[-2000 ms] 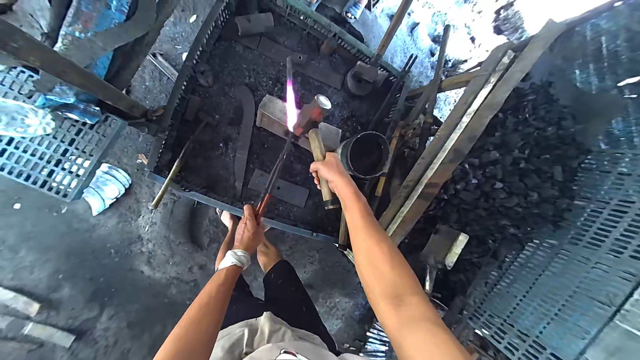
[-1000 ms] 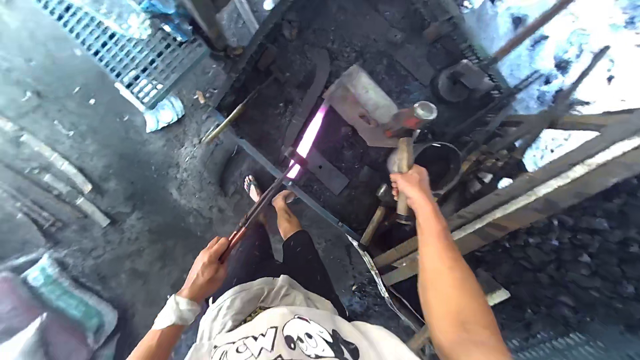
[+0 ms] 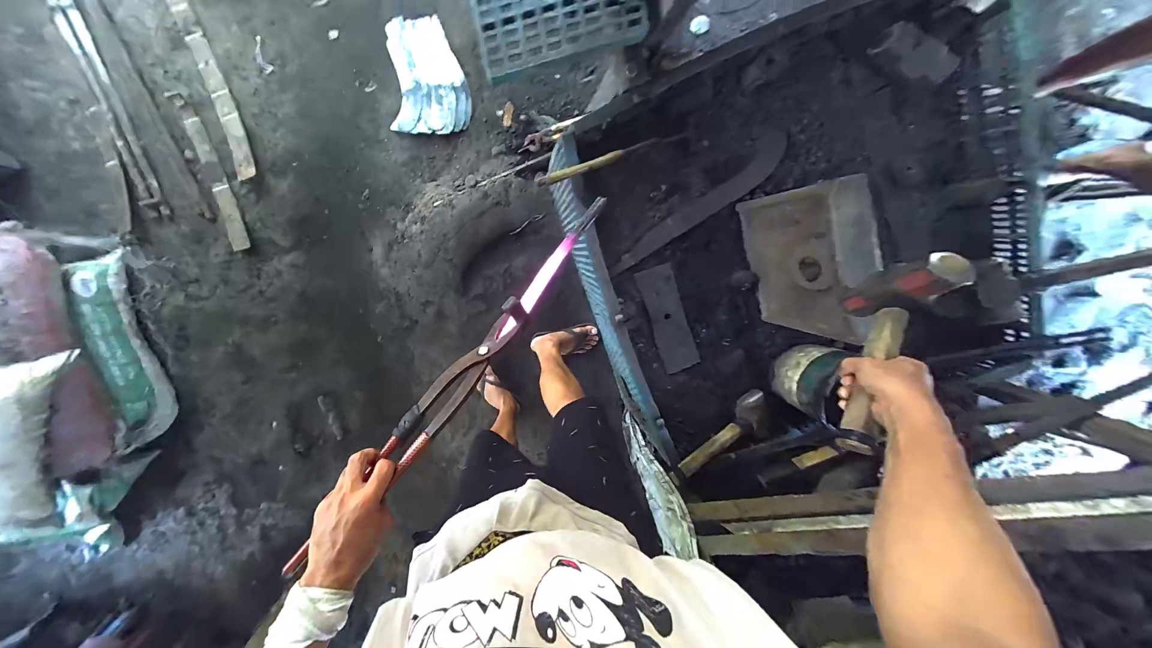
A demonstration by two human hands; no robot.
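My left hand [image 3: 349,517], with a white wrap at the wrist, grips the red handles of long blacksmith's tongs [image 3: 443,393]. Their jaws hold a glowing pink-white metal bar [image 3: 547,274] with a dark tip, which points up and right over the pit's rim. On the right, my right hand [image 3: 886,387] is closed around the wooden handle of a hammer [image 3: 909,286] with a red-marked head. That head is beside a steel block with a round hole [image 3: 805,261]. Below my right hand lies part of a dark tool whose shape I cannot tell.
A blue metal rim [image 3: 598,297] borders the sooty work area. Inside it are a second hammer [image 3: 724,434], a metal can [image 3: 805,378] and a flat plate [image 3: 668,317]. Wooden beams [image 3: 810,531] lie lower right. Sacks [image 3: 117,337], metal strips [image 3: 219,108] and a plastic crate [image 3: 558,31] are left and above.
The view has turned strongly toward the left side. The tongs and glowing bar have come away from the block to the pit's edge. The hammer stays in my right hand.
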